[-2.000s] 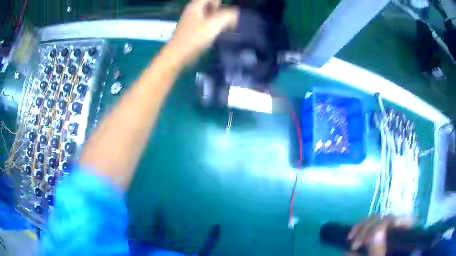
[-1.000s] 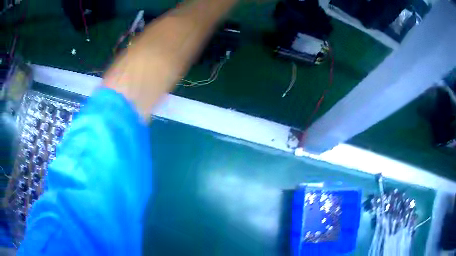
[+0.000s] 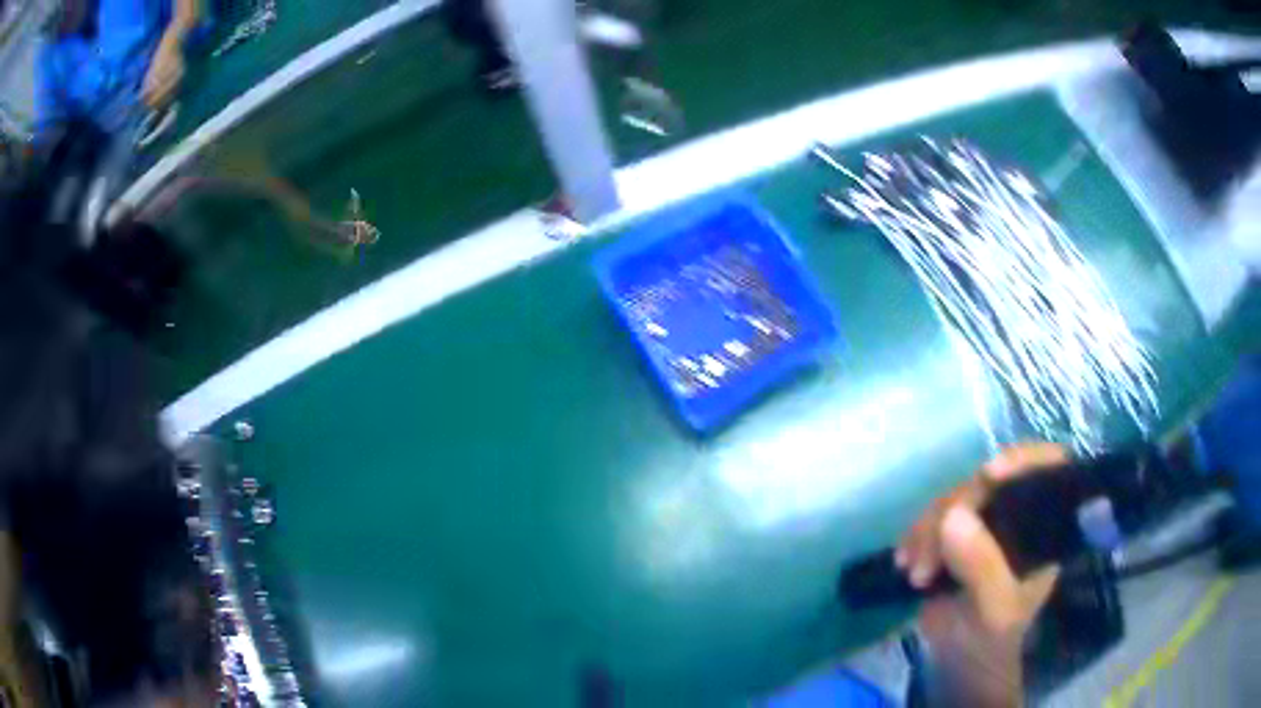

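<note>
My right hand [image 3: 989, 553] is closed around a black electric screwdriver [image 3: 1058, 512] at the lower right, over the front edge of the bench. A blue parts bin [image 3: 716, 311] with small silvery screws in it sits on the green bench [image 3: 484, 457]. A fanned bundle of white cables [image 3: 1030, 297] lies to its right. A large, blurred dark bulk [image 3: 83, 457] fills the left side; I cannot tell what it is. My left hand cannot be made out.
The shiny edge of a clear tray [image 3: 235, 595] shows at the lower left. A pale metal edge [image 3: 374, 311] and a post [image 3: 560, 111] border the bench's far side. Beyond is another green surface with loose wires. A person's blue-sleeved arm [image 3: 90, 62] shows at the upper left.
The view has swung right. My left forearm, seen reaching over the far edge, is out of sight. The right hand with the screwdriver is back in view. A dark bulk has appeared at left.
</note>
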